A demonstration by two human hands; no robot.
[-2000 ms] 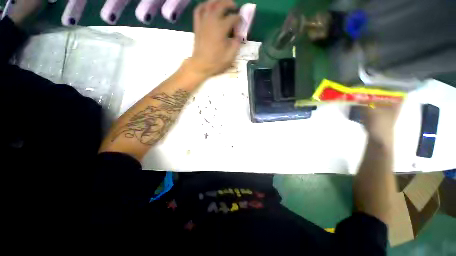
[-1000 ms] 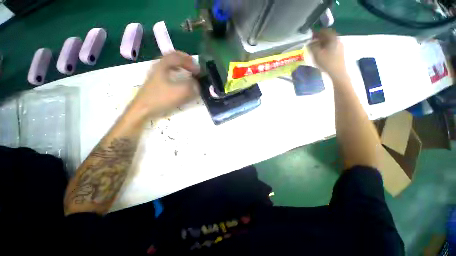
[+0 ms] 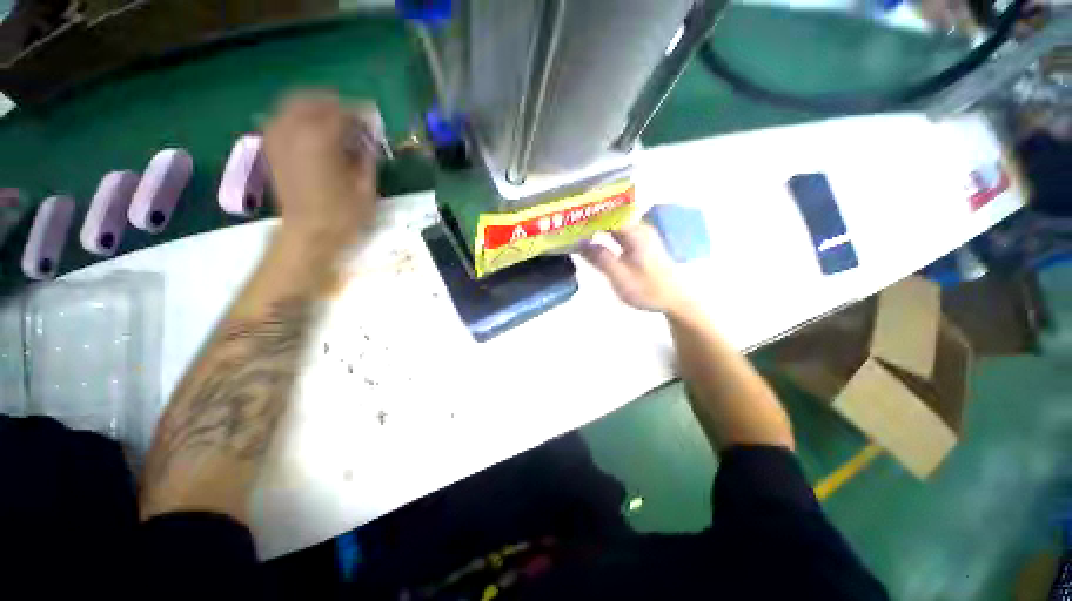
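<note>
My left hand (image 3: 315, 164) is blurred over the green belt, its fingers at a pale pink housing (image 3: 374, 129); whether it grips it is unclear. My right hand (image 3: 635, 270) is at the right side of the press head, fingertips near the yellow and red warning label (image 3: 557, 225) and partly hidden. The grey press cylinder (image 3: 576, 82) stands over the dark fixture (image 3: 517, 302); the label and head hide the inside of the fixture. A blue-grey control box (image 3: 679, 231) lies right of my right hand, apart from it.
Several pink housings (image 3: 161, 190) lie on the conveyor belt (image 3: 776, 106) at left. Clear trays (image 3: 94, 340) are at the left of the white bench (image 3: 517, 399). A smartphone (image 3: 823, 223) lies at right. An open carton (image 3: 905, 399) is on the floor. A black hose (image 3: 811, 103) curves behind.
My left hand has moved from beside the press fixture to the housing on the belt. My right hand has come from behind the control box to the press head. The view has shifted.
</note>
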